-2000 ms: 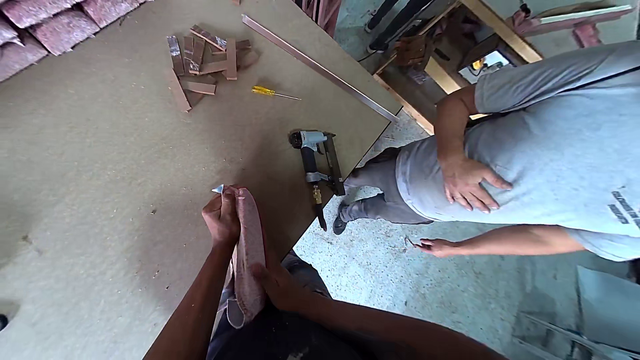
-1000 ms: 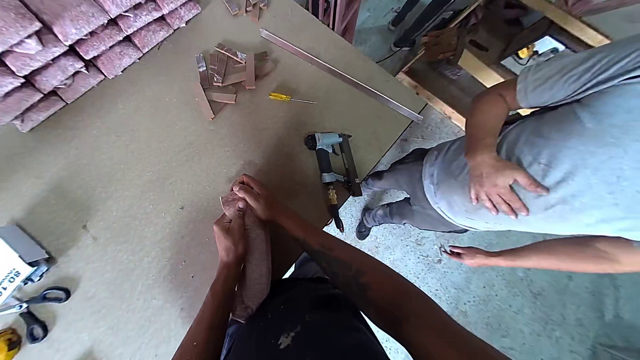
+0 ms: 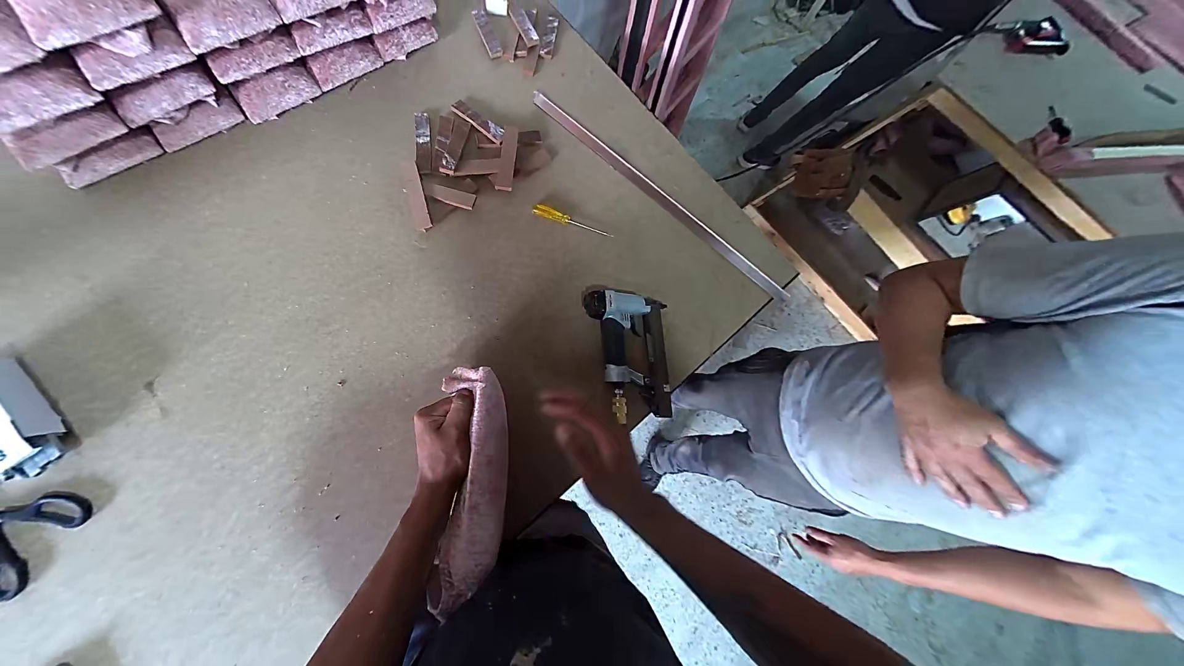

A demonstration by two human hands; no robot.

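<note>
My left hand (image 3: 444,439) grips the upper end of a pinkish velvety fabric-covered piece (image 3: 486,472), which hangs over the table edge against my body. My right hand (image 3: 592,444), blurred, is off the fabric with fingers spread and nothing in it. It is just left of a pneumatic stapler (image 3: 638,342) lying near the table's edge. A yellow-handled screwdriver (image 3: 555,215) lies farther up the table, beside a loose pile of short brown strips (image 3: 476,157).
Pink fabric-covered pieces (image 3: 222,65) are stacked at upper left. A long thin strip (image 3: 661,199) crosses the table corner. Scissors (image 3: 46,513) and a box of staples (image 3: 23,425) lie at left. Another person (image 3: 999,398) stands close at right, near a wooden frame (image 3: 985,139).
My right hand has let go of the fabric's upper end and moved right, toward the stapler. My left hand still grips the fabric.
</note>
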